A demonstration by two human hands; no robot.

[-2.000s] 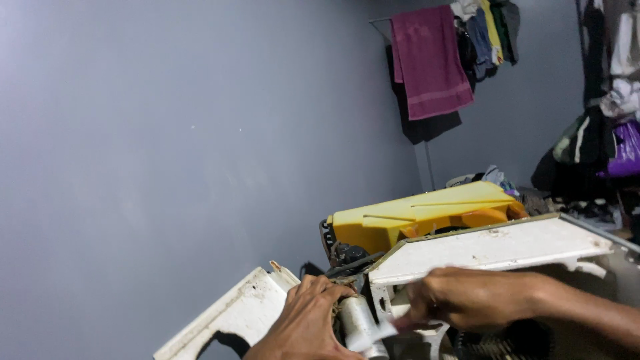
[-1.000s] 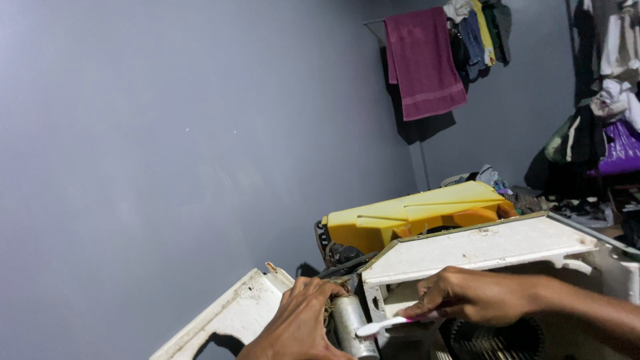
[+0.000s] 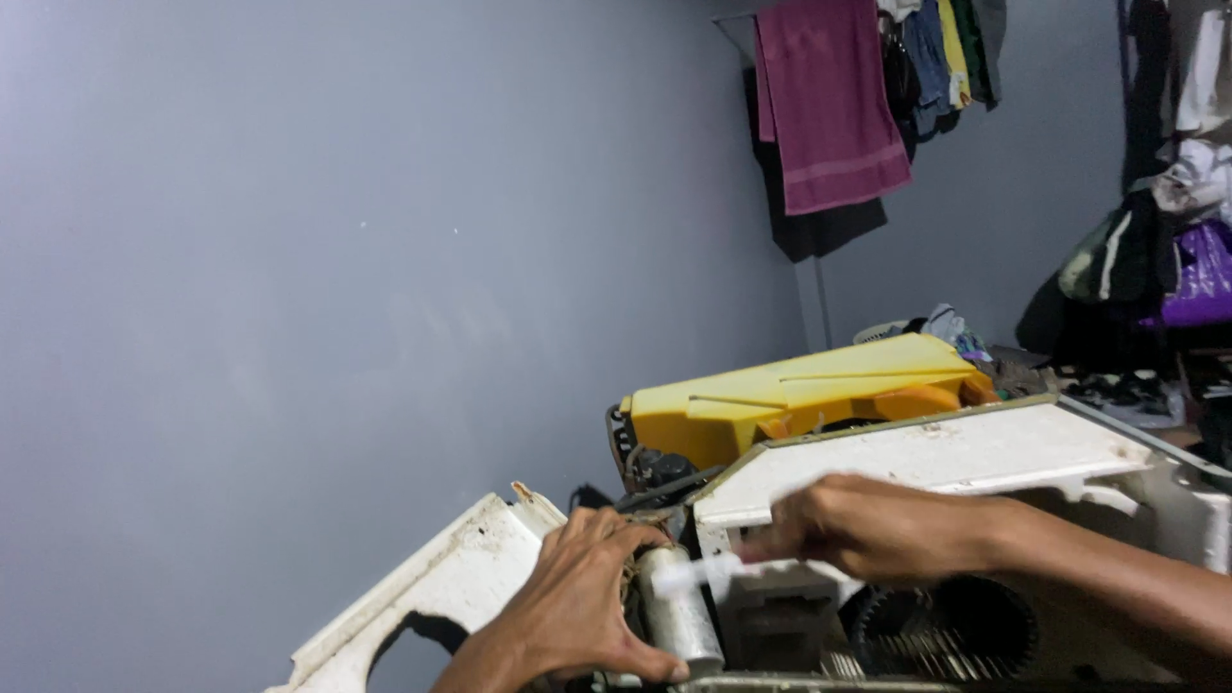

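My left hand (image 3: 587, 597) is spread around a silver metal cylinder (image 3: 679, 616), its thumb near the lower end and its fingers at the top. My right hand (image 3: 847, 529) grips the handle of a white toothbrush (image 3: 688, 574), blurred, with its head over the upper part of the cylinder. Beside the cylinder stands a dirty white appliance housing (image 3: 943, 443), and a black slatted blower wheel (image 3: 943, 630) shows inside it. At the left lies a white panel (image 3: 433, 577) with a round cutout. Brownish strands, partly hidden, show beside the cylinder.
A yellow plastic casing (image 3: 789, 385) lies behind the housing, with black cables (image 3: 664, 496) near its left end. The grey wall (image 3: 385, 289) rises at the left. A maroon towel (image 3: 833, 106) and clothes hang at the back, and a purple bag (image 3: 1198, 279) is at the right.
The toothbrush head has moved up along the cylinder since one second ago, and my right hand has moved with it. My left hand remains around the cylinder.
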